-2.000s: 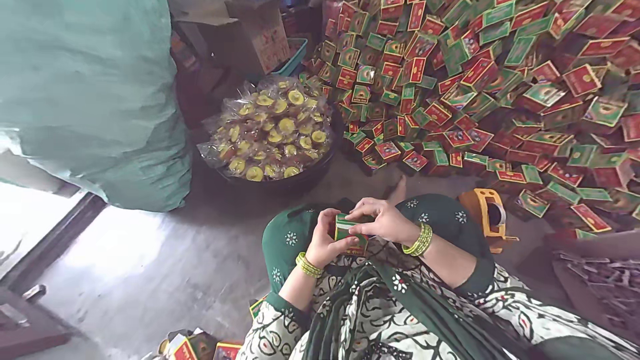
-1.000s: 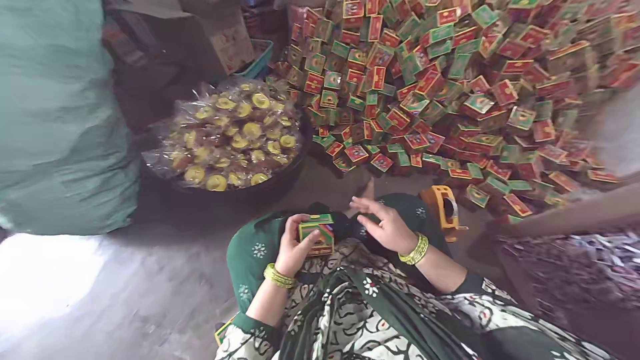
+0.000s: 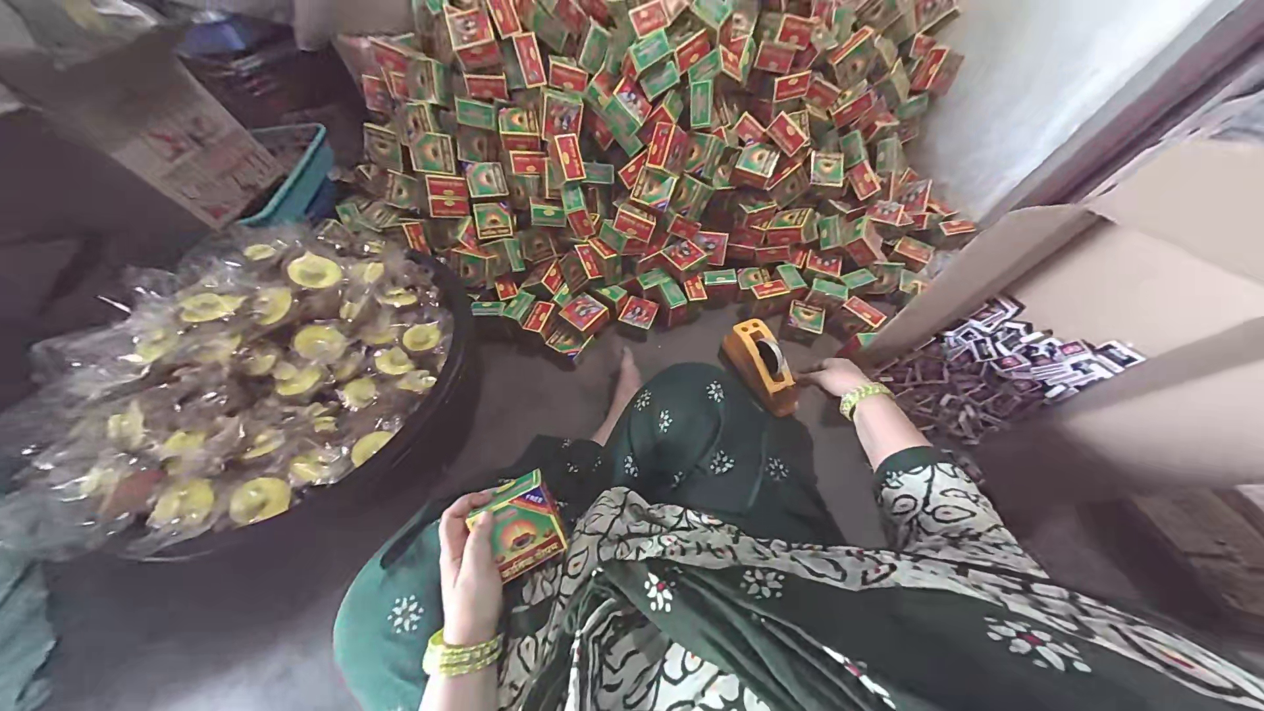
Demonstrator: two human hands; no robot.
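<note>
My left hand point(image 3: 472, 568) holds a small green, red and yellow printed cardboard box point(image 3: 523, 528) above my left knee. The box looks closed on the sides that show. My right hand point(image 3: 837, 379) is stretched out to the right, its fingertips at the lower end of an orange tape dispenser point(image 3: 775, 380) on the floor. The dispenser stands beside my right knee, with a roll of tape showing in it. Whether the fingers touch or grip it cannot be told.
A large heap of similar boxes point(image 3: 632, 197) lies ahead. At left stands a black tub point(image 3: 456, 365) of plastic-wrapped items with yellow round parts, a teal basket point(image 3: 306, 178) behind it. An open carton point(image 3: 997, 252) at right holds many small printed pieces point(image 3: 1047, 360).
My right hand has left the box and moved right to the tape dispenser. The box stays in my left hand. The view has swung to the right.
</note>
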